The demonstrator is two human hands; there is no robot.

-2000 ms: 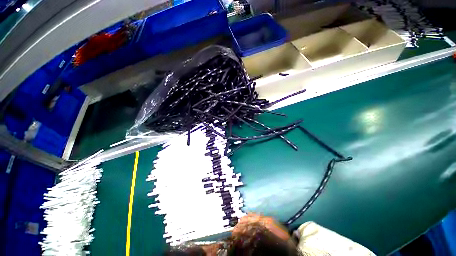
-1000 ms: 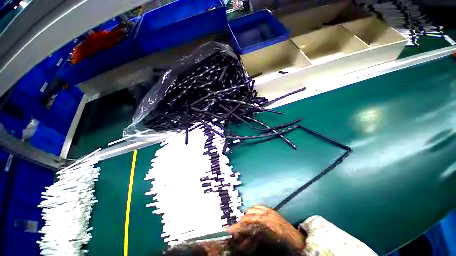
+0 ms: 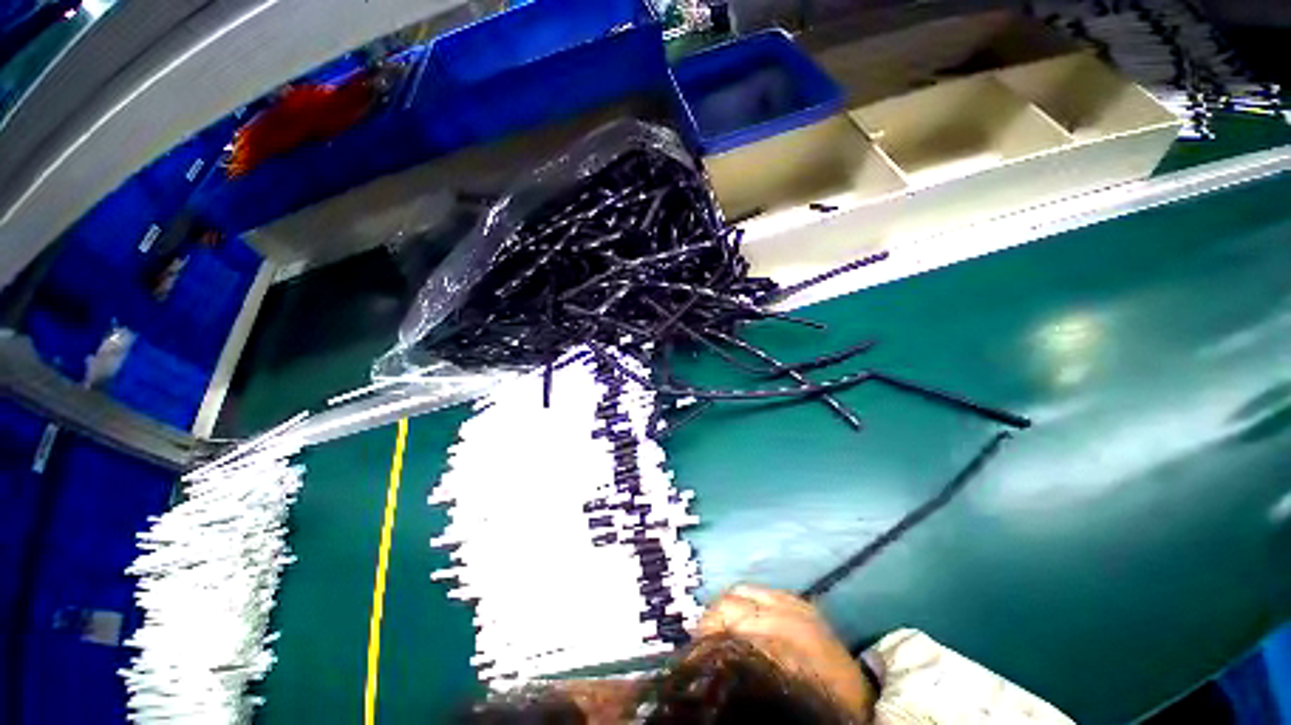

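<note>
Joined pieces [image 3: 545, 524], white with black bands near their right ends, lie stacked in a row before me. My right hand [image 3: 786, 637], at the bottom edge beside the row's lower right end, is closed on a length of black tubing [image 3: 913, 521] that slants up right over the green bench. A dark blurred patch hides part of this hand. My left hand [image 3: 574, 698] is mostly cut off by the bottom edge; its fingers and anything in them cannot be made out. A tangled black heap [image 3: 595, 262] in clear plastic lies above the row.
Loose white tubes [image 3: 220, 595] lie at the left, beyond a yellow line [image 3: 385, 567]. A cream divided tray [image 3: 963, 167], a small blue bin [image 3: 753, 92] and large blue bins [image 3: 524, 64] stand behind. Another banded pile [image 3: 1168, 57] lies far right. Single black strands [image 3: 949, 400] stretch right from the heap.
The held tubing has come apart from the end of the strand it met and now lies straighter. My right hand has shifted slightly. The whole view has shifted a little.
</note>
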